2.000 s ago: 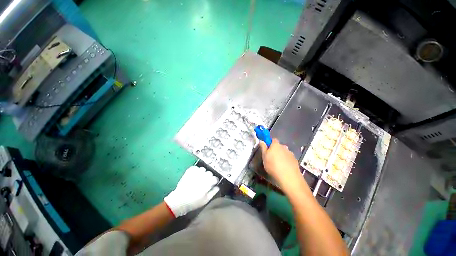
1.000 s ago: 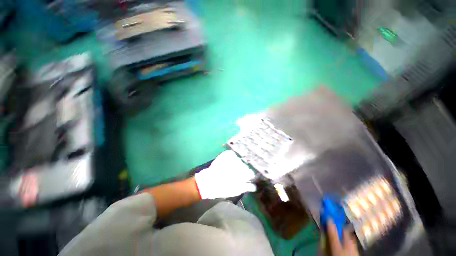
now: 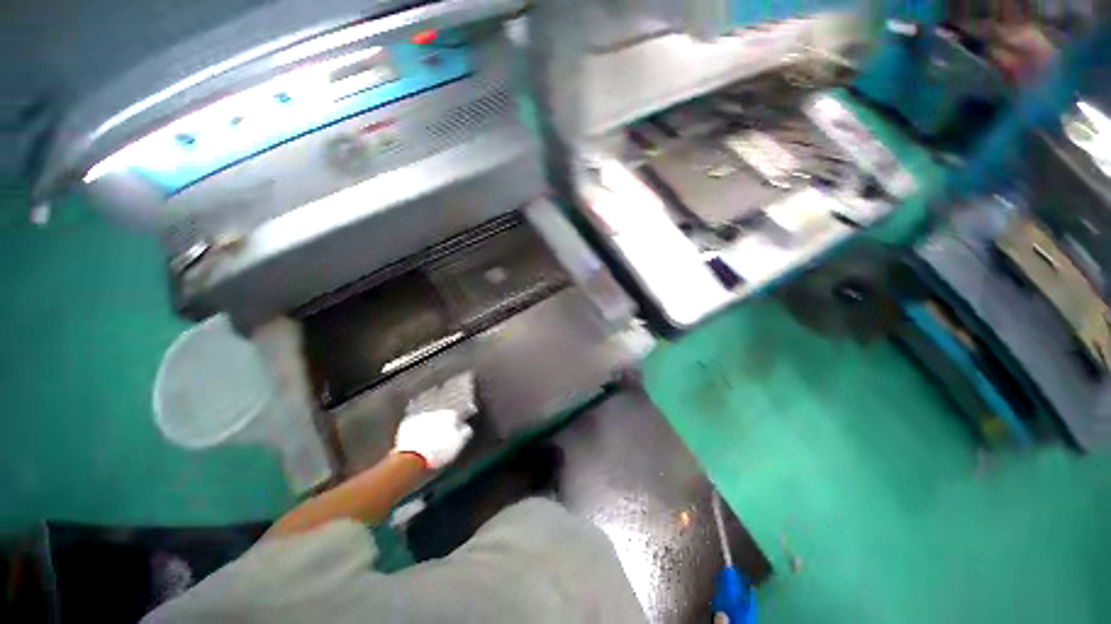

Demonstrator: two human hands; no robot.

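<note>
My left hand [image 3: 435,436], in a white glove with a red cuff, is closed at the near end of a small grey plate [image 3: 448,395], apparently the mould plate. The plate is over the grey press table [image 3: 548,354]; blur hides whether it touches. My right hand [image 3: 721,618] is almost wholly cut off by the bottom edge. It holds the blue air blow gun [image 3: 735,595], whose thin nozzle points up over the edge of a dark metal side surface [image 3: 646,488].
A grey press with a blue panel [image 3: 317,110] stands behind the table. A white round bucket [image 3: 210,380] is at the left. A cluttered white-edged bench [image 3: 670,274] is beyond, with a fan-like round thing [image 3: 847,293] and a blue-grey machine [image 3: 1011,317] at the right.
The view has swung left to another press table. The plate has left the first table with my left hand. The plate with orange parts is out of view. The blow gun is now at the bottom edge.
</note>
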